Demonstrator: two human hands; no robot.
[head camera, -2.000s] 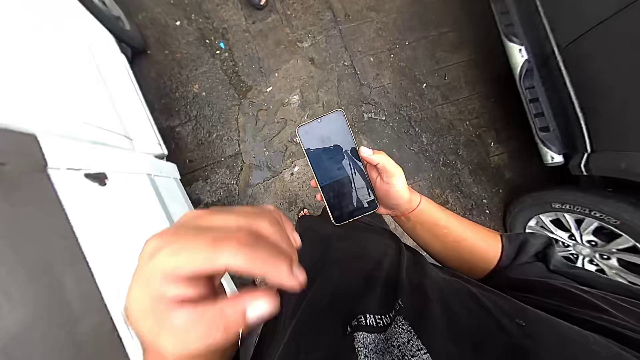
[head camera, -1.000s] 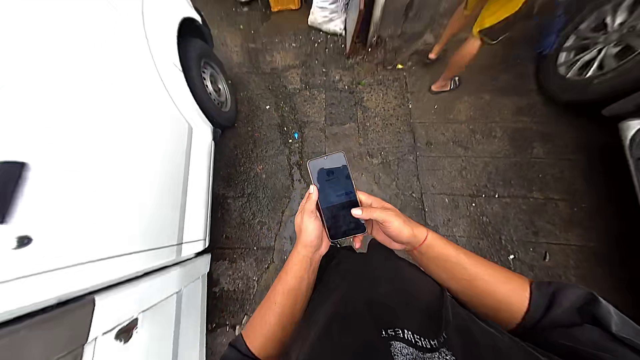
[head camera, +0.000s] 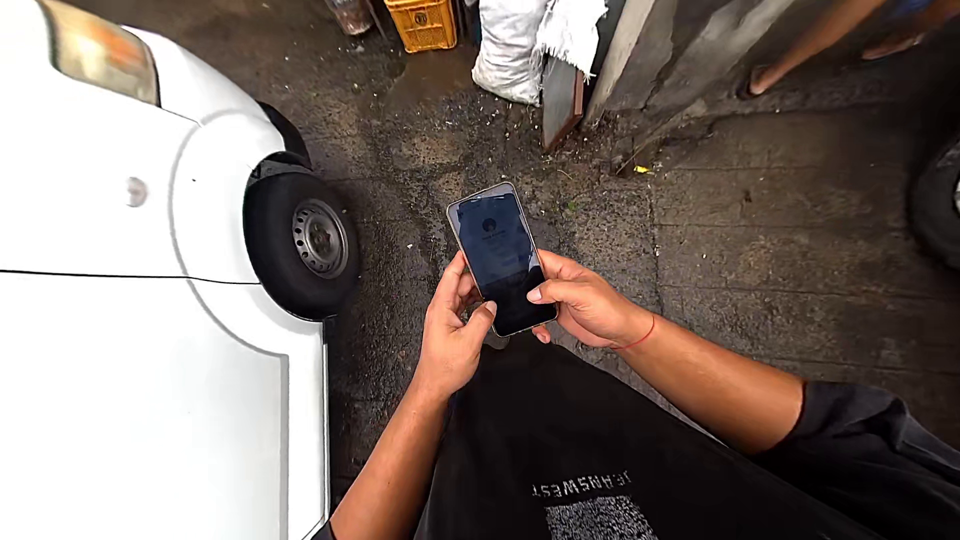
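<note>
A smartphone (head camera: 501, 255) with a dark, reflective screen is held upright between both hands, above the lap of black clothing. My left hand (head camera: 454, 330) grips its lower left edge, the thumb at the bottom corner of the screen. On the other side, my right hand (head camera: 589, 300) supports the lower right edge, with its thumb over the lower part of the screen. A thin red string circles the right wrist. Fingers behind the phone are partly hidden.
A white vehicle (head camera: 112, 375) with a black tyre (head camera: 300, 244) stands at left. Ahead are a yellow plastic crate (head camera: 422, 24), a white woven sack (head camera: 510, 45) and a leaning board (head camera: 562, 101). A person's leg (head camera: 810, 45) shows at upper right, another tyre (head camera: 937, 202) at far right.
My left hand, off the phone two seconds ago, came to hold its left side and now has its thumb at the lower screen. The view has shifted along the white vehicle.
</note>
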